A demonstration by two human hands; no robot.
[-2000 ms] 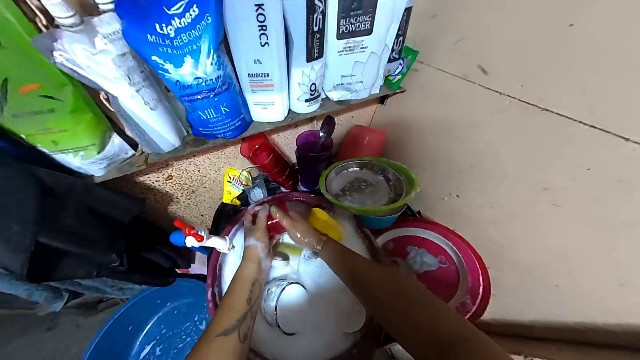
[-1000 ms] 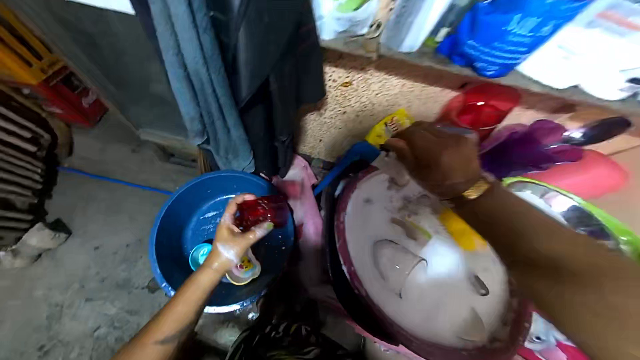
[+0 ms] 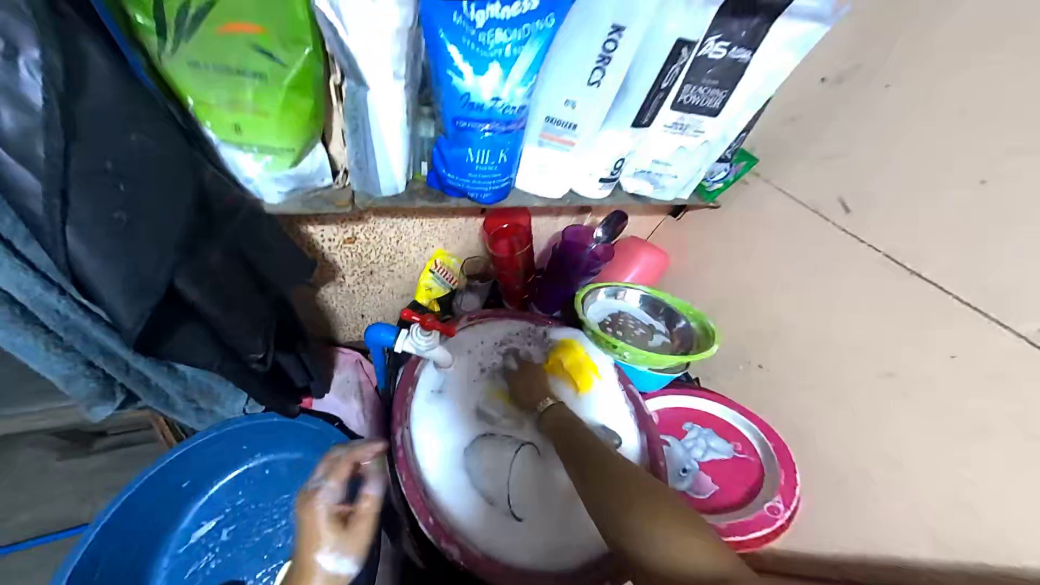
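A round maroon-rimmed basin (image 3: 410, 487) holds cloudy, sudsy water. My right hand (image 3: 526, 382) is partly under the suds near its far side, and whether it grips anything is hidden. A yellow item (image 3: 572, 366) floats just right of that hand, and a clear drinking glass (image 3: 491, 471) lies half sunk nearer to me. My left hand (image 3: 340, 508), wet with foam, is raised between the basin and a large blue tub (image 3: 219, 463); its fingers are bent apart with nothing seen in them. A white tap with a red handle (image 3: 424, 337) reaches over the basin's left rim.
Behind the basin stand a red tumbler (image 3: 510, 260), a purple cup (image 3: 573, 264) and a yellow packet (image 3: 439, 279). Right of it are a green-rimmed bowl (image 3: 703, 333) and pink plates (image 3: 772, 463). Pouches and bottles line a shelf (image 3: 390, 199); dark cloths (image 3: 187, 244) hang left.
My left hand held a red glass over the blue tub a second ago; that glass is no longer in it. My right hand has gone down into the suds. The view has swung back right.
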